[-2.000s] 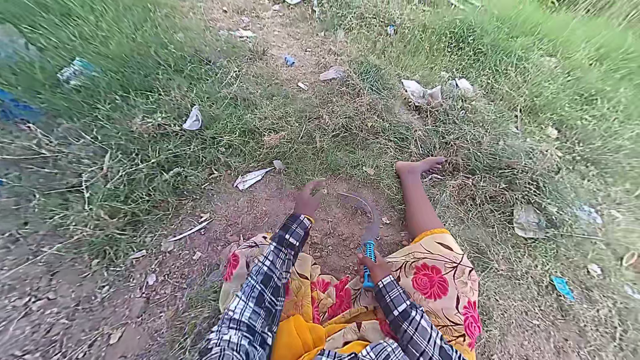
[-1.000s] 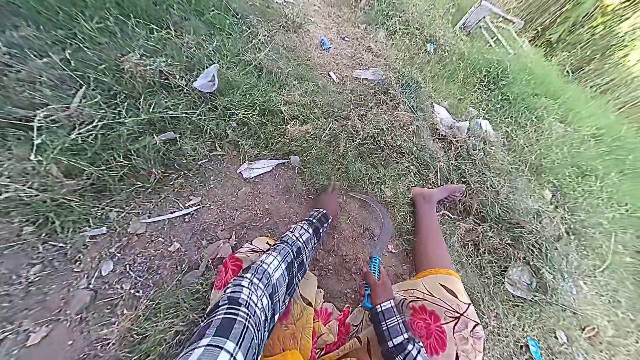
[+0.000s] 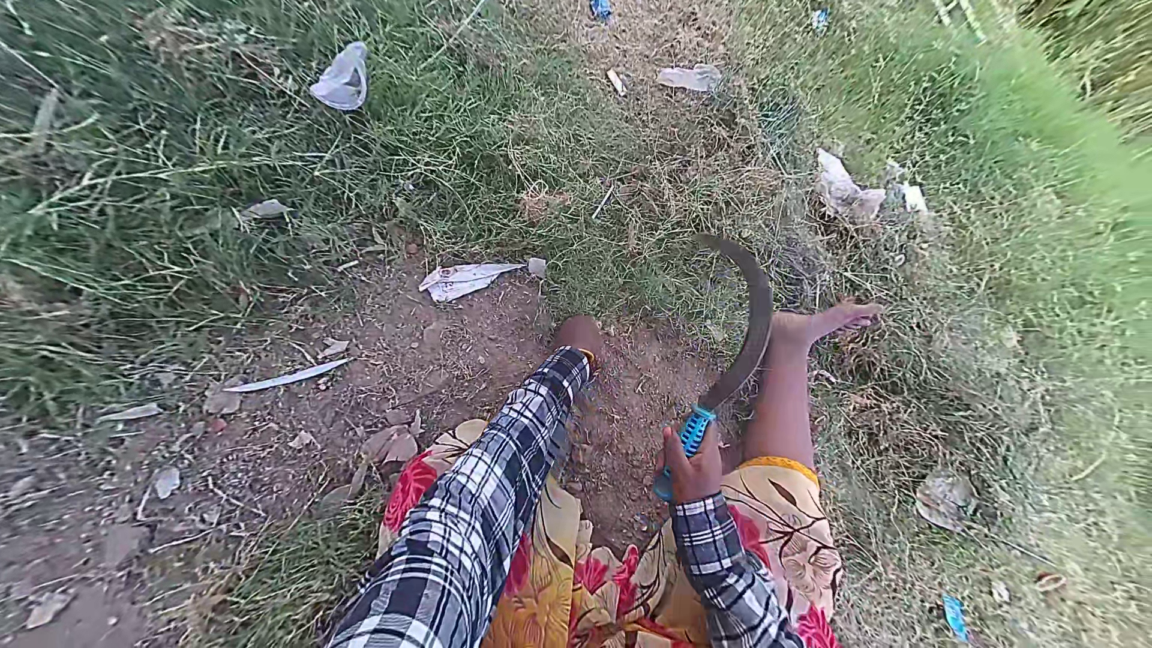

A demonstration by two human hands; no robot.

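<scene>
A sickle with a dark curved blade (image 3: 756, 315) and a blue plastic handle (image 3: 694, 436) is in my right hand (image 3: 695, 468), which is closed round the handle. The blade points away from me and its tip curls left over the short grass (image 3: 621, 261). My left hand (image 3: 579, 334) reaches forward at the near edge of the grass, left of the blade; its fingers are hidden, so its hold does not show. Both arms wear black and white checked sleeves. Below them lies a yellow and red flowered cloth (image 3: 549, 576) over my legs.
My bare foot (image 3: 823, 321) rests on the grass right of the blade. Bare soil (image 3: 468, 360) lies at the left. Scraps of plastic litter the ground: a crumpled white piece (image 3: 459, 280), a pale bag (image 3: 344, 78), a torn sheet (image 3: 846, 191) and a blue scrap (image 3: 956, 617).
The sickle, low beside my left hand one second ago, now stands farther right with its blade by my foot. My right hand keeps its hold on the handle.
</scene>
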